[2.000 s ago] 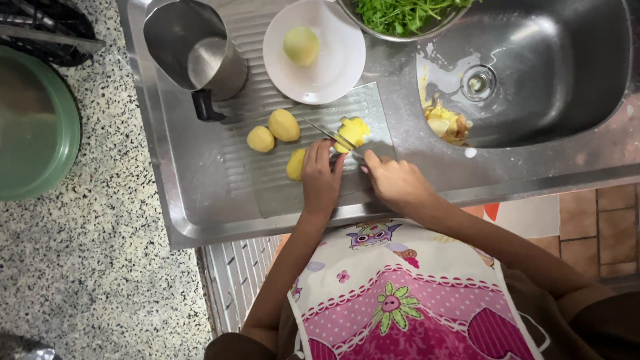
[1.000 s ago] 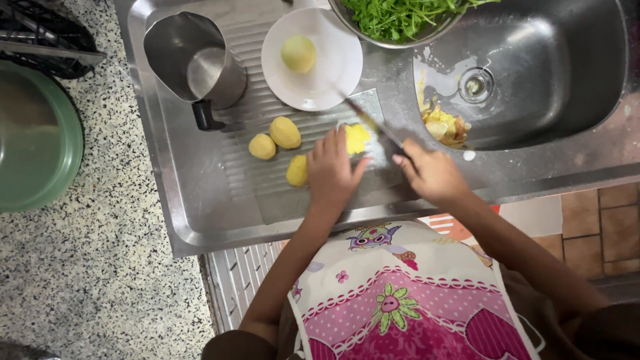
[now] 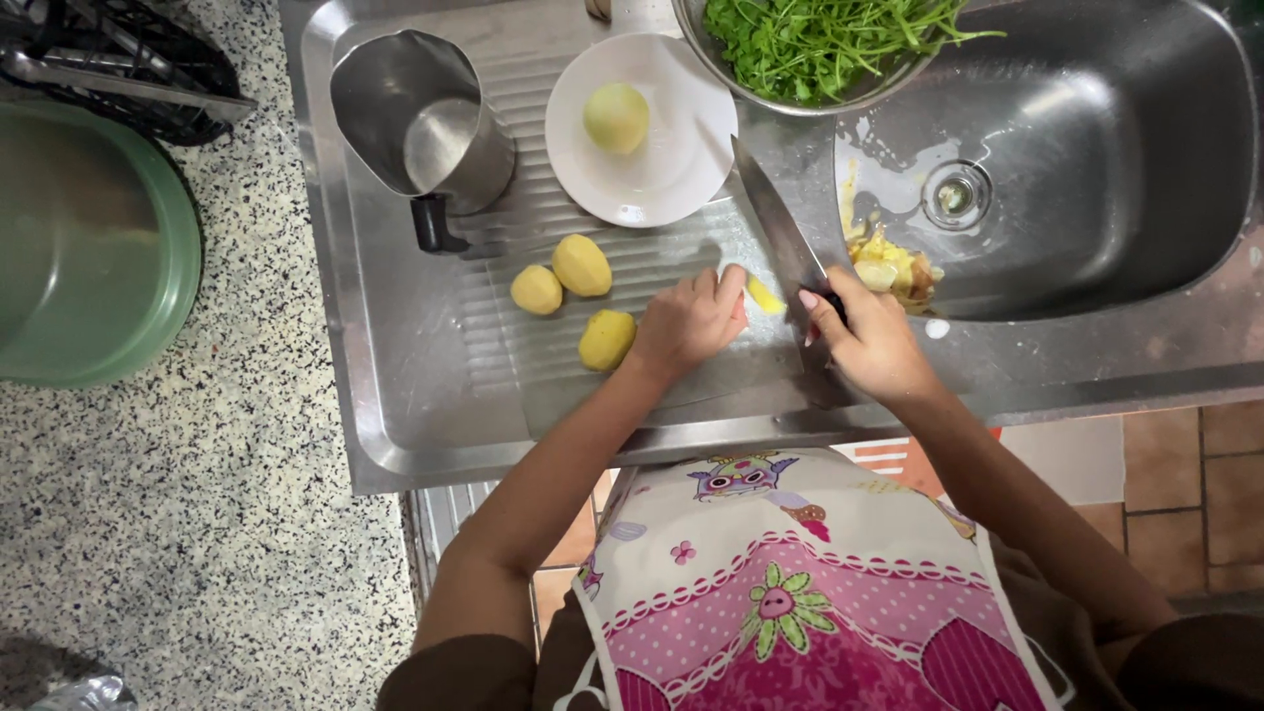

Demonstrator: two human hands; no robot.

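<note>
My right hand (image 3: 869, 336) grips the black handle of a kitchen knife (image 3: 777, 212), its blade angled up and left toward the plate. A glass cutting board (image 3: 681, 380) lies on the steel drainboard under my left hand (image 3: 693, 318). The left hand's fingers curl down beside a yellow potato piece (image 3: 764, 294); what they hold, if anything, is hidden. Three peeled potatoes lie left of that hand: a larger one (image 3: 582, 265), a small one (image 3: 536, 289) and one (image 3: 606, 340) close to the wrist.
A white plate (image 3: 681, 183) bears a round pale-green item (image 3: 615, 118). Left of it stands a steel jug (image 3: 484, 163). Leafy greens (image 3: 820, 44) fill a metal bowl (image 3: 790, 107). Peelings (image 3: 894, 276) lie in the sink basin (image 3: 1076, 267). A green tub (image 3: 178, 257) sits on the speckled counter (image 3: 286, 415).
The knife has moved away from the cut potato, to its right. The left hand, spread flat a second ago, now has its fingers curled, and less of the yellow pieces shows.
</note>
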